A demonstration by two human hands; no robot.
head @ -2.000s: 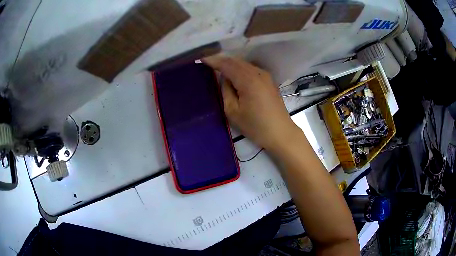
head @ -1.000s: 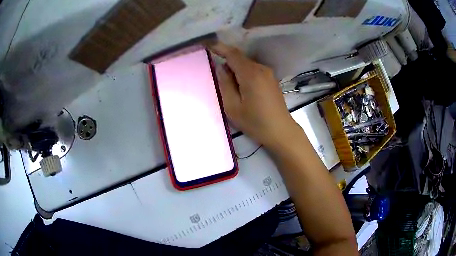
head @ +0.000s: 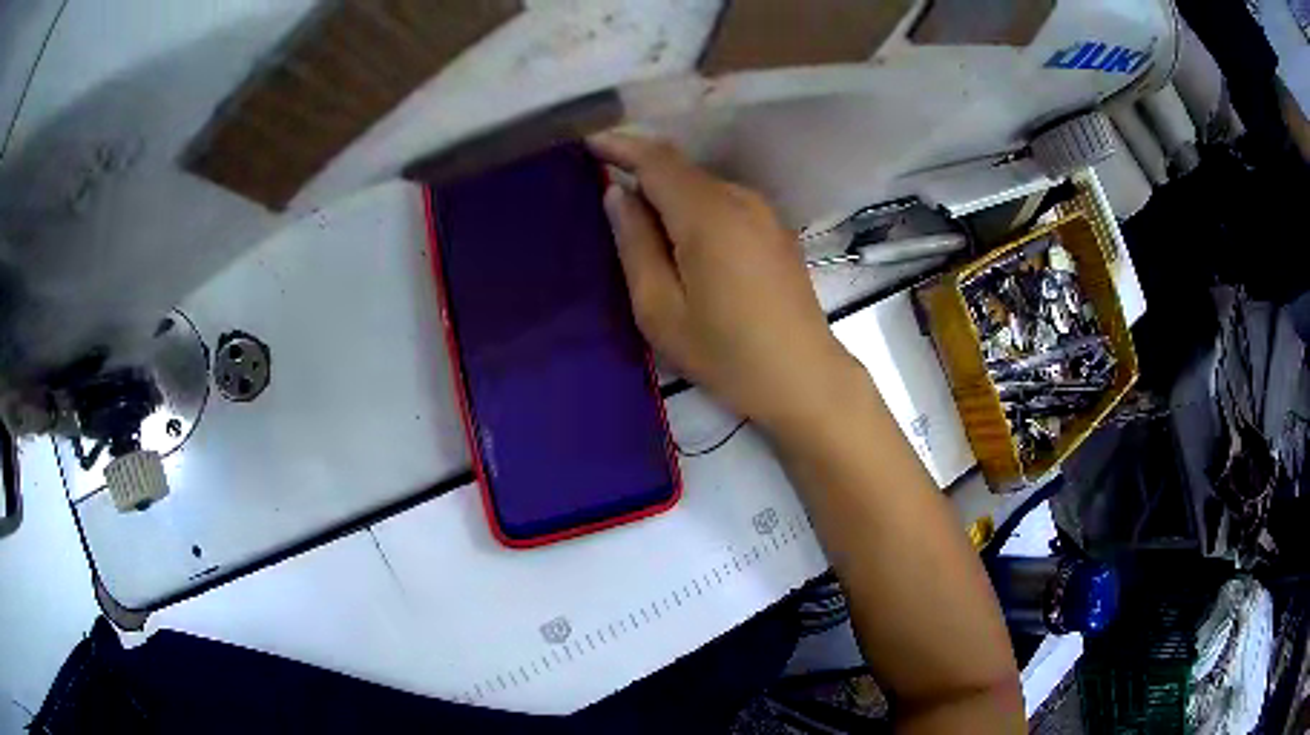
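Note:
A large smartphone [head: 553, 352] in a red case lies screen up on the off-white machine bed, its top end close under the machine arm. Its screen is dark violet. My right hand [head: 711, 273] is at the phone's upper right corner. The index fingertip touches or nearly touches the corner and the thumb is apart from it, beside the phone's right edge. The remaining fingers are hidden. My left hand is not in view.
The JUKI machine arm [head: 848, 122] spans the top. Its presser area [head: 122, 409] is at the left. A yellow parts box [head: 1006, 438] full of metal pieces and a slim silver tool [head: 912, 249] lie right. Dark navy cloth [head: 331, 696] is below the ruler-marked table edge.
The screen went from dark to bright pink-white, then dark again. My right thumb now shows more clearly apart from the index finger. The view has shifted slightly.

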